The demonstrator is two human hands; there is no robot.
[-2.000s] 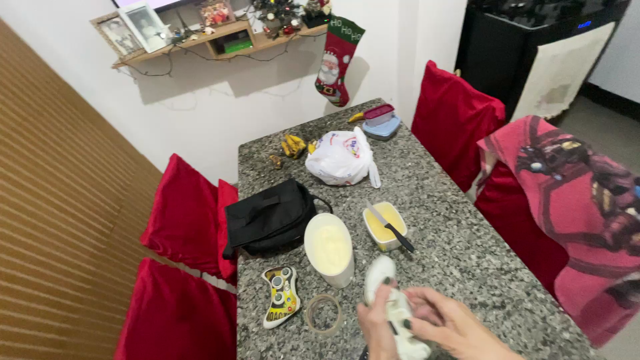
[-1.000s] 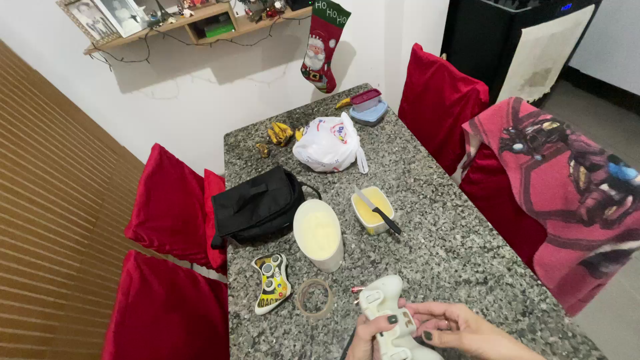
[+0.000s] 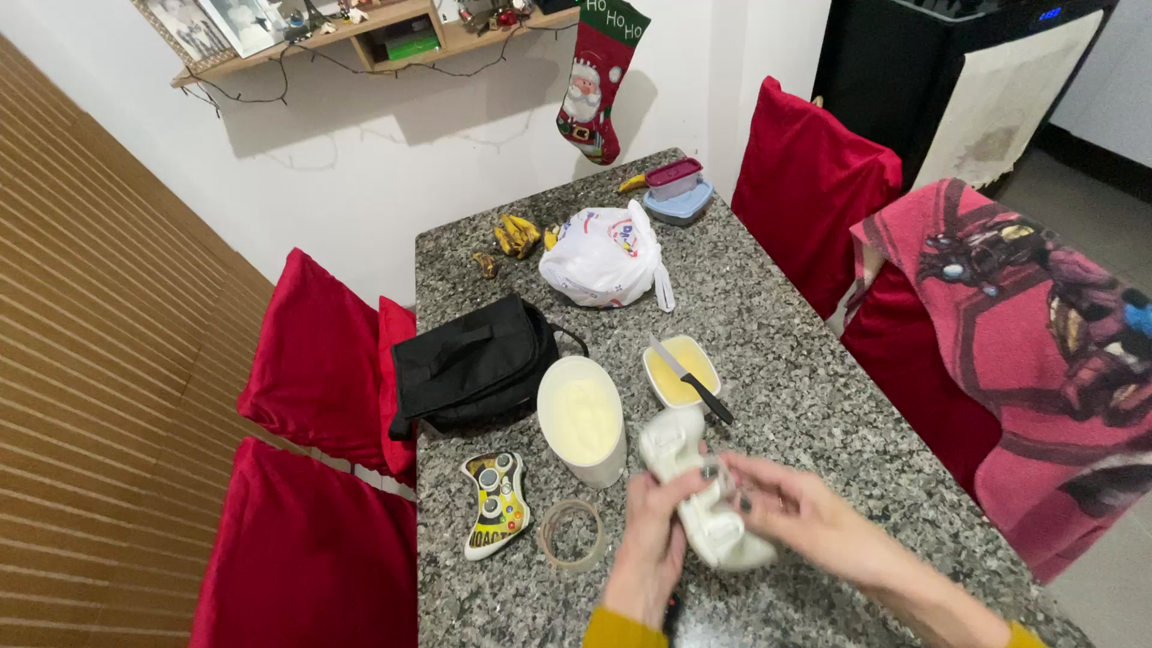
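A white game controller is held above the granite table by my left hand, whose fingers wrap its middle. At the controller's right side, the fingertips of my right hand touch it; the detail between them is blurred. Left of my hands stands an oval white tub with pale cream contents. A knife with a black handle rests across a small tub of yellow spread. On the table lie a roll of clear tape and a second controller with a yellow patterned face.
Farther back are a black fabric bag, a white plastic bag, bananas and lidded plastic containers. Red-covered chairs flank the granite table. A pink patterned cloth drapes over a chair at the right.
The white controller has turned in my hands: its face with the sticks, seen one second ago, no longer shows. Both hands remain at it.
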